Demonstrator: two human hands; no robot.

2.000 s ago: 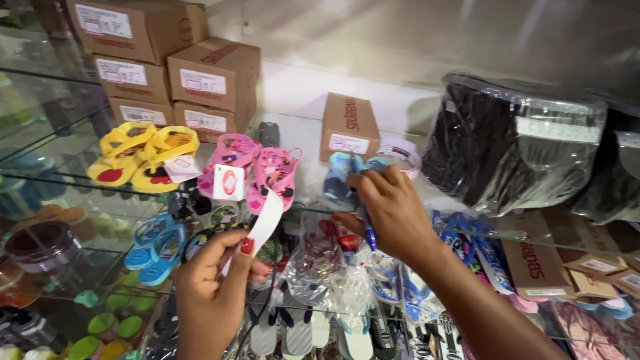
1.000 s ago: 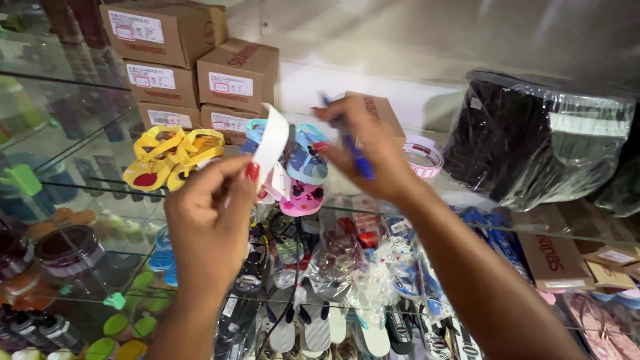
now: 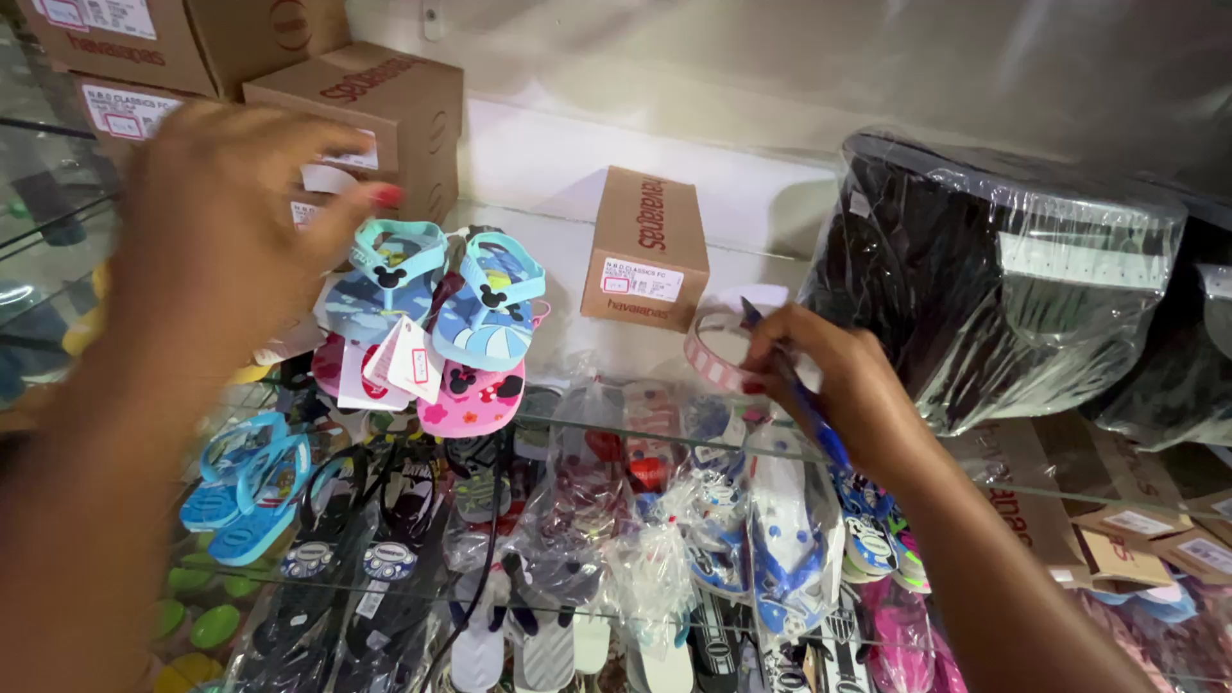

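My left hand (image 3: 231, 221) is raised at the left, blurred, before the stacked cartons, with a white paper strip (image 3: 327, 179) between thumb and fingers. My right hand (image 3: 828, 375) holds a blue pen (image 3: 804, 409), its fingers at a roll of pink-and-white label tape (image 3: 717, 358) on the glass shelf. Between the hands, blue child's sandals (image 3: 491, 303) with turquoise straps lie on top of pink child's sandals (image 3: 472, 399). White tags (image 3: 409, 361) hang at their front. A single Havaianas carton (image 3: 643, 245) stands behind, left of the tape roll.
Havaianas cartons (image 3: 385, 96) are stacked at the back left. Black items in clear plastic (image 3: 991, 279) stand at the right. Below the glass shelf edge (image 3: 674, 438) lie blue sandals (image 3: 250, 481), bagged flip-flops (image 3: 789, 539) and more cartons (image 3: 1020, 491).
The blue sandals, held up earlier, now rest on the pink pair. My left hand has moved left and up with the strip; my right hand has come down to the tape roll. The view is closer.
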